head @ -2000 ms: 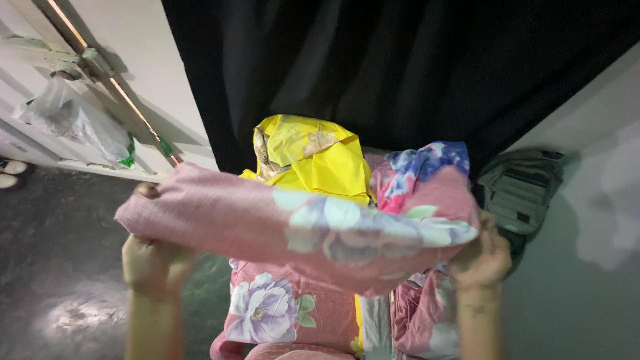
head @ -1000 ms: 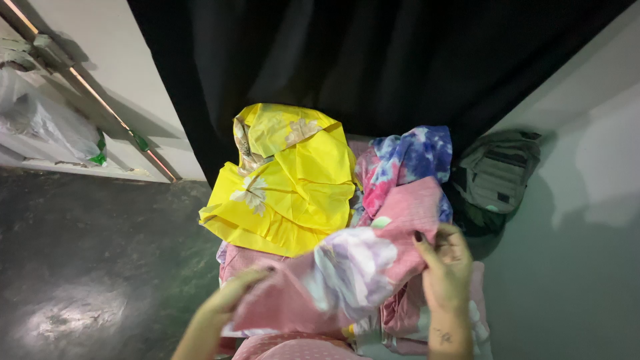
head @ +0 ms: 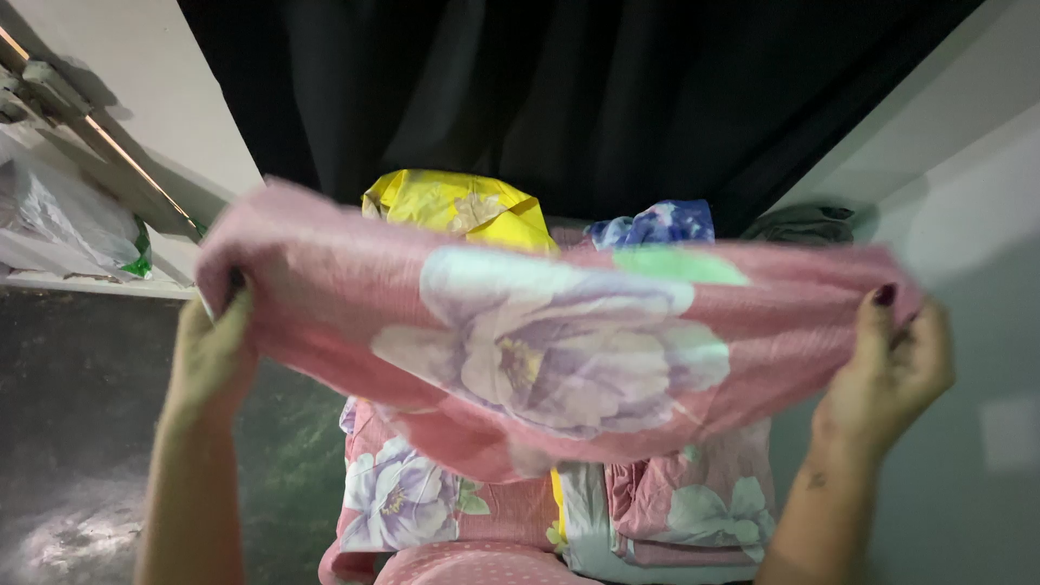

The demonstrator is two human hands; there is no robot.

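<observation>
A pink floral cloth (head: pixel 561 349) with a large pale purple flower is stretched in the air between my hands. Its left end is pinched in my left hand (head: pixel 215 349), and my right hand (head: pixel 894 366) grips the right end. Below it lie a pink flowered cloth (head: pixel 406 496) on the left and a folded pink floral cloth (head: pixel 699 504) on the right. Behind the raised cloth show a yellow floral cloth (head: pixel 463 207) and a blue tie-dye cloth (head: pixel 658 223), both partly hidden. The surface under the pile is mostly hidden.
A black curtain (head: pixel 528 97) hangs behind the pile. A grey-green bag (head: pixel 800 225) sits at the right, mostly hidden. At the left, a plastic bag (head: pixel 73 219) hangs near a door with a metal bolt (head: pixel 57 85). The floor (head: pixel 73 422) is dark and shiny.
One second ago the pink cloth hung bunched and low between my hands; now it is raised and spread wide, with my hands farther apart. It covers much of the yellow cloth.
</observation>
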